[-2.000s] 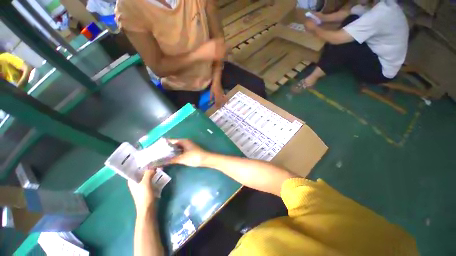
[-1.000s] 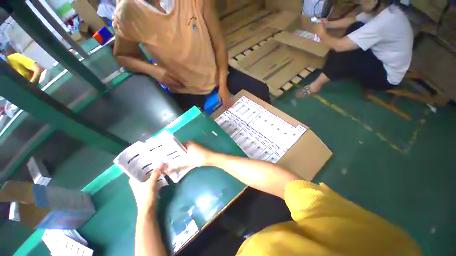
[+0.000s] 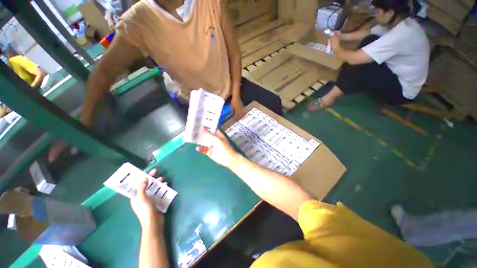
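My left hand [image 3: 144,201] holds a white printed leaflet [image 3: 125,179] with dark bars, just above the green-topped bench [image 3: 209,183]. My right hand [image 3: 218,148] holds a white bundle of leaflets [image 3: 201,114] upright by its lower end, over the bench's far edge. The two hands are apart. A spare leaflet pile [image 3: 61,256] lies at the lower left beside an open small carton [image 3: 65,222]. A shiny, bluish-white patch [image 3: 192,252] lies at the bench's front edge.
A large carton [image 3: 314,175] filled with white labelled faces stands at the bench's right end. A person in orange [image 3: 191,47] sits opposite, an arm over the dark belt [image 3: 138,118]. A small white box [image 3: 42,178] lies at left. A person in white [image 3: 400,49] crouches near a pallet.
My hands have moved apart. My right hand has moved up and away with the bundle; my left keeps a leaflet. The orange-clad person's arm now reaches over the belt to the left.
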